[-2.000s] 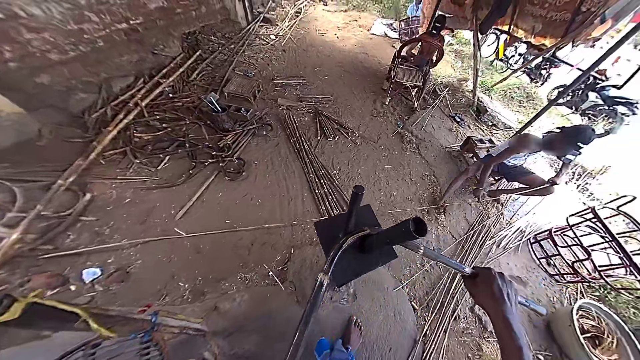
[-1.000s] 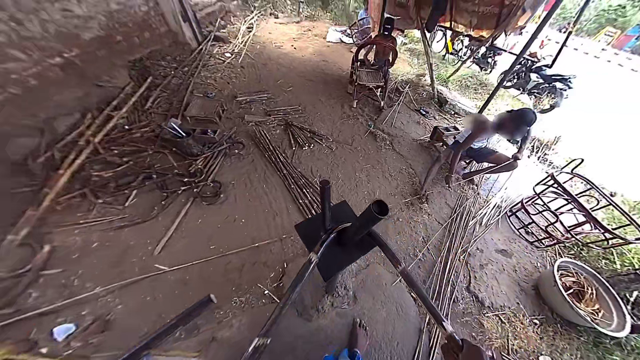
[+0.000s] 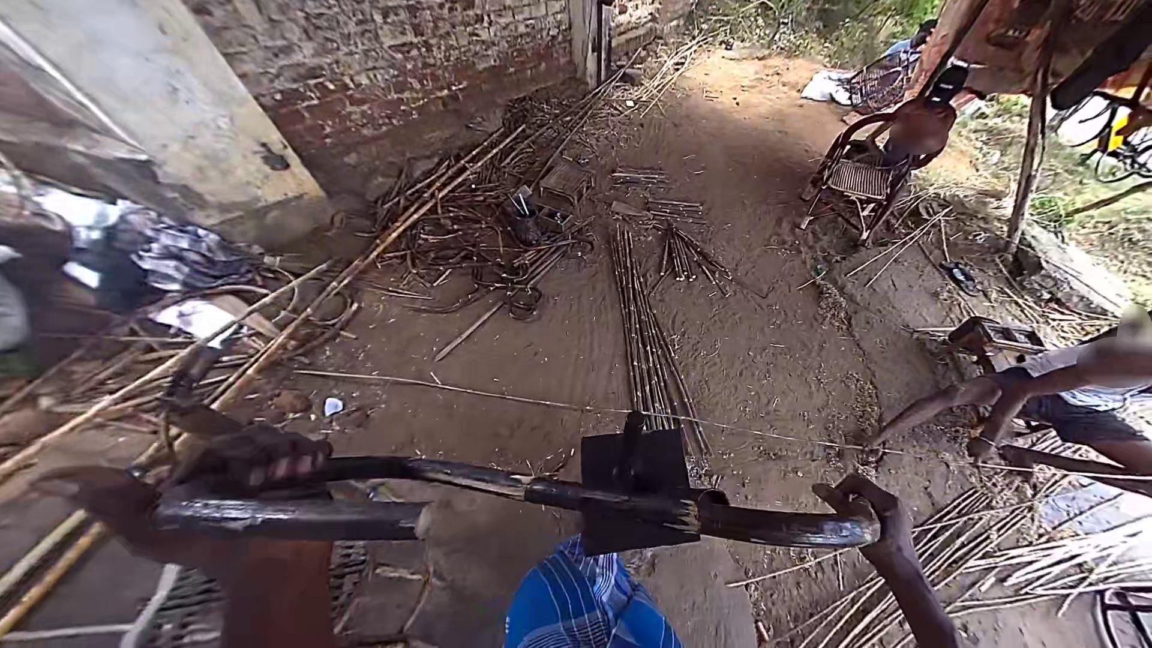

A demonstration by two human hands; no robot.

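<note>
A thick, dark-mottled cane pole (image 3: pixel 486 479) lies across a bending jig, a square dark metal plate (image 3: pixel 594 459) with short pipe stubs. My left hand (image 3: pixel 261 457) is closed round the cane's left end. Just below that hand is a dark metal pipe (image 3: pixel 297 520); blur hides whether the hand touches it. My right hand (image 3: pixel 873 522) grips the cane's curved right end, thumb on top. Blue checked cloth (image 3: pixel 580 598) covers my lap or leg below the plate.
A bundle of canes (image 3: pixel 643 333) lies ahead, with a tangled cane pile (image 3: pixel 468 216) to its left. A seated person (image 3: pixel 1080 387) holds a thin strip at right. Behind are a cane chair (image 3: pixel 859 175) and a wooden post (image 3: pixel 1035 153).
My left hand has come into view on the cane. My right hand, on a silvery pipe two seconds ago, is now on the cane's end. The cane now lies crosswise. The view has turned left.
</note>
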